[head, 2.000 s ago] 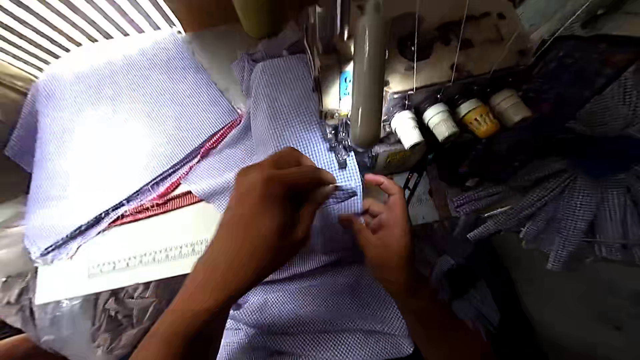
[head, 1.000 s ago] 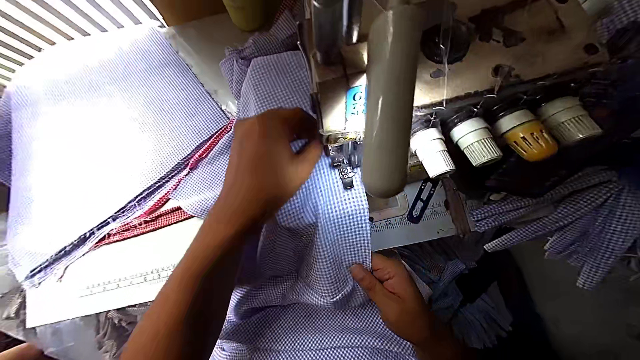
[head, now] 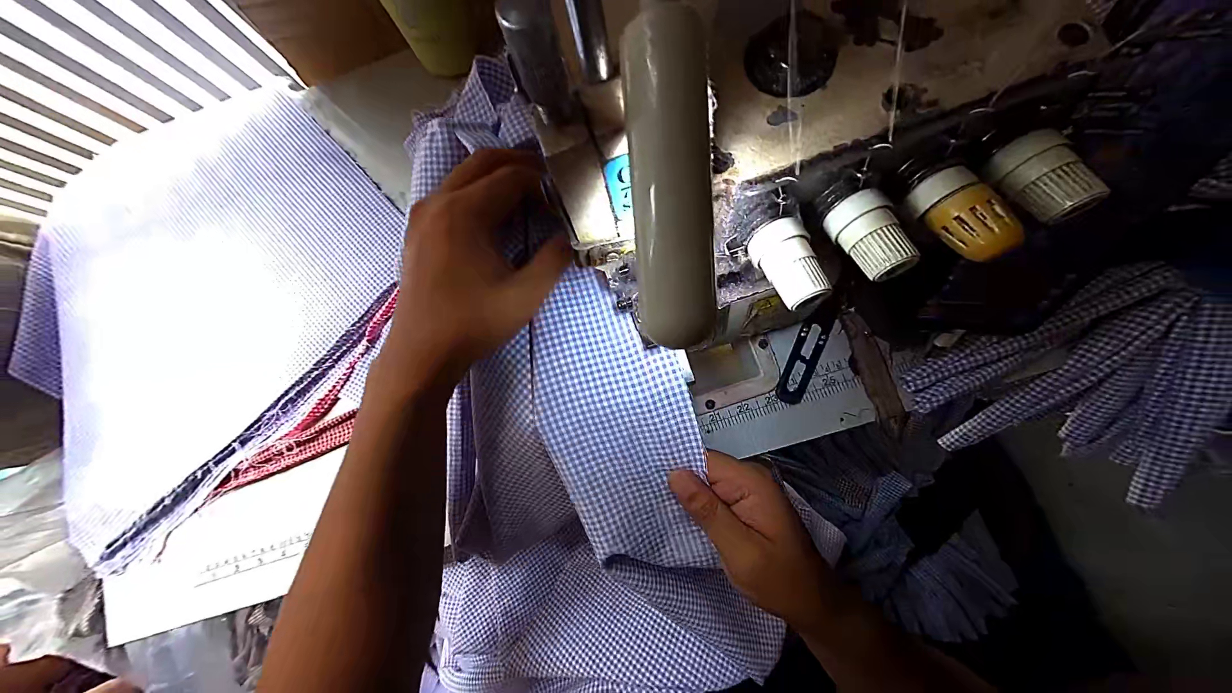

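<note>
Blue-and-white checked cloth (head: 616, 423) runs down from the needle area of an industrial sewing machine (head: 751, 154) and bunches at the bottom. At the cloth's upper left, beside the machine head, my left hand (head: 472, 260) lies with fingertips hidden behind folds, so its hold is unclear. My right hand (head: 756, 529) pinches the cloth's right edge lower down, thumb on top. A thick grey tubular part (head: 671, 173) of the machine hides the needle and presser foot. More of the checked cloth (head: 481, 106) rises behind my left hand.
White and yellow tension knobs (head: 871, 234) line the machine's front. Below them lies a plate with a ruler scale (head: 799, 404). Checked strips (head: 1155, 366) hang at right. On the left are pale cloth (head: 221, 241), red (head: 298, 452) and dark strips, and a white ruler-marked board (head: 192, 597).
My left hand has moved up along the cloth beside the machine head. My right hand has moved down from near the needle area to the cloth's lower right edge. The view has shifted nearer the machine.
</note>
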